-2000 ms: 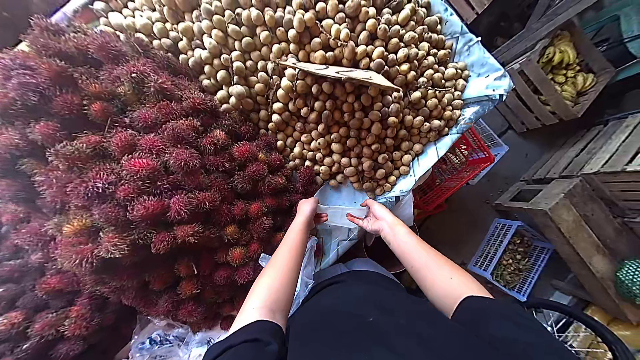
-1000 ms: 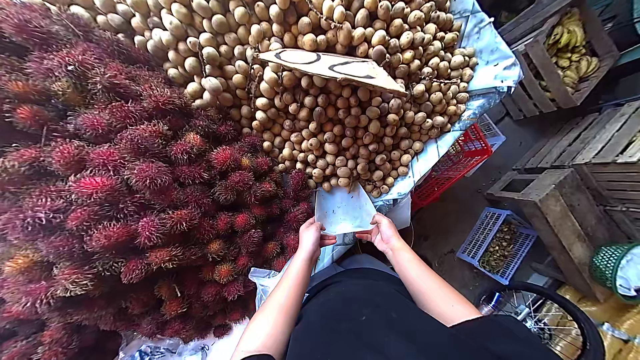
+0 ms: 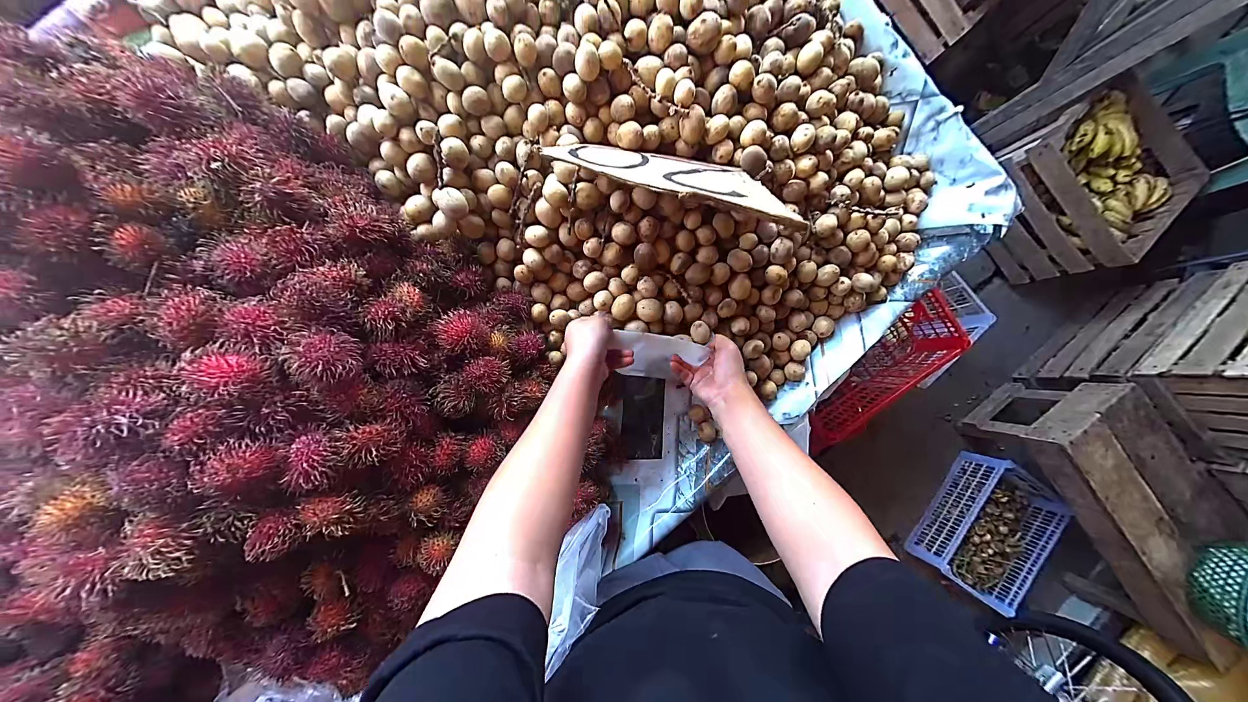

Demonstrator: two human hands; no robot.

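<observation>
My left hand [image 3: 591, 346] and my right hand [image 3: 717, 370] grip the two ends of a pale flat piece [image 3: 655, 354], perhaps a tray or pan, seen nearly edge-on at the near edge of a heap of round tan fruits [image 3: 624, 234], likely langsat. Below it, a white-framed item with a dark panel [image 3: 643, 417] lies on the table covering, a few loose fruits to its right. A big pile of red rambutans [image 3: 322, 356] is beside my left hand. A cardboard sign [image 3: 678, 179] with painted marks stands in the tan heap.
Blue-white sheeting [image 3: 936, 210] covers the table edge. To the right are a red plastic crate [image 3: 892, 370], a wooden crate of bananas [image 3: 1111, 171], a wooden stand [image 3: 1102, 468], a blue basket [image 3: 990, 531] and a bicycle wheel [image 3: 1063, 648]. A clear plastic bag [image 3: 577, 585] hangs at the near edge.
Both hands have moved forward with the pale piece, onto the near edge of the tan heap. The piece now shows nearly edge-on, where one second ago its broad face showed.
</observation>
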